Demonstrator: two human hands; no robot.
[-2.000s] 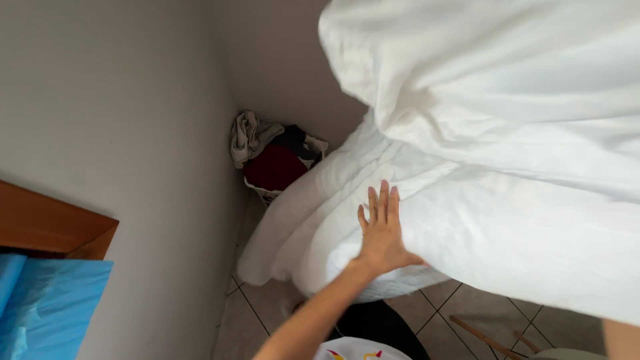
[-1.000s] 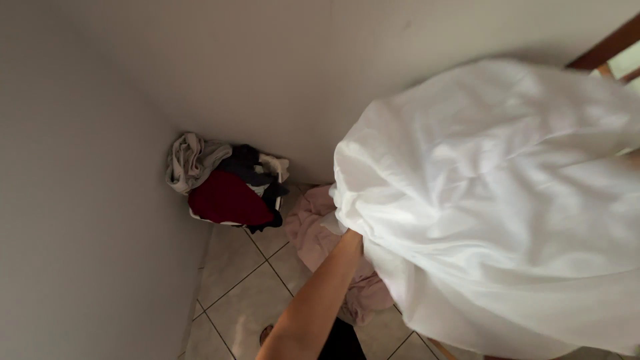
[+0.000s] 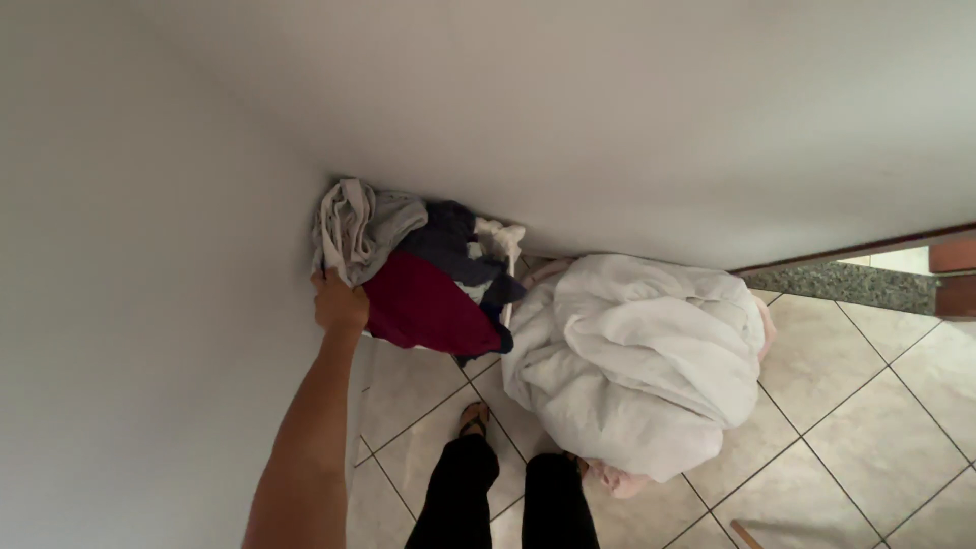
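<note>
My left hand (image 3: 340,302) is at the near left corner of a white laundry basket (image 3: 509,297), its fingers curled at the edge beside a grey cloth (image 3: 364,225). Whether they grip the rim or the cloth is hard to tell. Heaped in the basket are the grey cloth, a dark red cloth (image 3: 427,305) and dark blue garments (image 3: 450,248), with a cream cloth (image 3: 501,235) at the right end. Right of the basket, a bulky white bedding bundle (image 3: 640,358) lies on the floor over a pink cloth (image 3: 619,480). My right hand is out of view.
Walls (image 3: 595,114) meet in a corner behind the basket. My sandalled foot (image 3: 473,418) and black-trousered legs stand on the tiled floor (image 3: 823,473) just in front. A granite threshold (image 3: 862,286) lies at the right, and a wooden stick's end (image 3: 746,532) shows at the lower right.
The white bedding, held up a second ago, now lies on the floor over the pink cloth. My left hand has left it and moved left to the basket. The view has shifted.
</note>
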